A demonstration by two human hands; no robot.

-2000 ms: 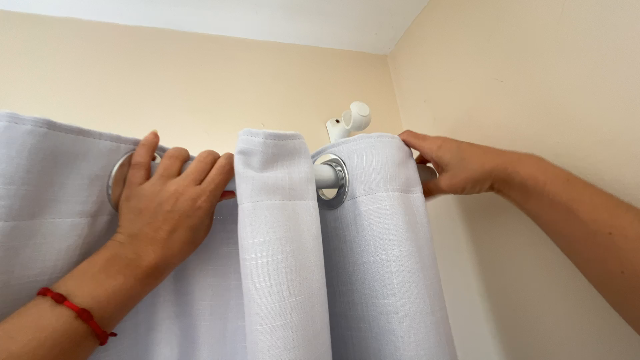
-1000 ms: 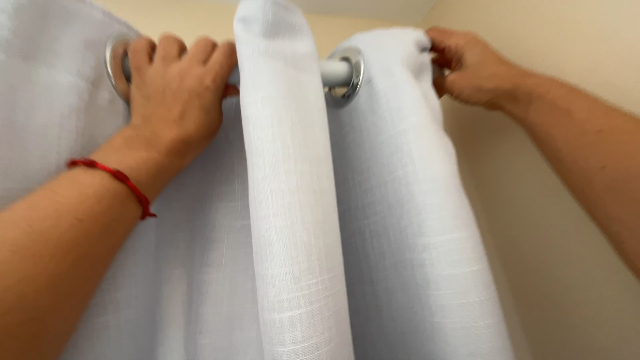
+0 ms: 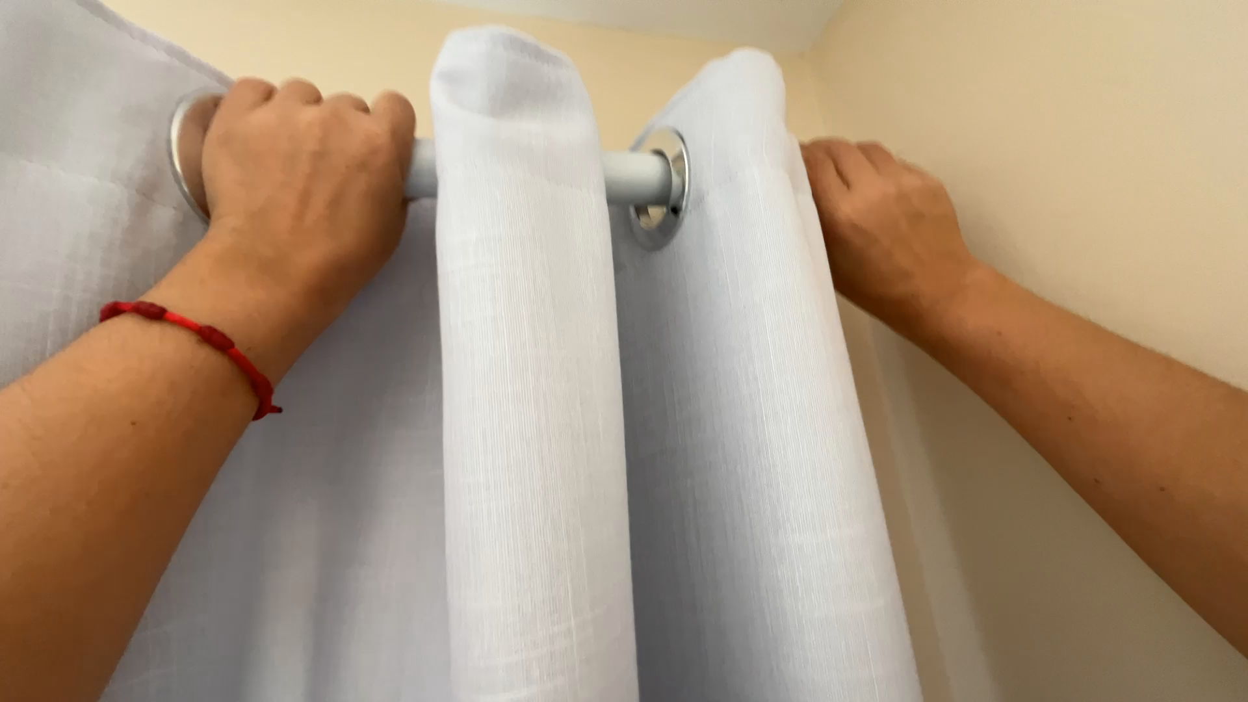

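A pale grey-white grommet curtain [image 3: 531, 390] hangs in folds from a light grey curtain rod [image 3: 634, 177]. My left hand [image 3: 307, 166], with a red cord bracelet [image 3: 210, 334] at its wrist, is closed around the rod beside a metal grommet [image 3: 185, 151]. The rod passes behind the middle fold and through a second metal grommet [image 3: 660, 190]. At the curtain's right edge is my right hand [image 3: 882, 224], fingers curled behind the fabric; whether they hold the rod's end, the cloth or both is hidden.
A beige wall [image 3: 1053, 127] rises close on the right and meets the back wall [image 3: 390, 39] in a corner. The white ceiling [image 3: 702, 15] lies just above. No bracket shows in this view.
The white bracket seen on the wall two seconds ago is out of sight. My right hand's fingers have curled further behind the curtain edge. The view has moved closer to the rod.
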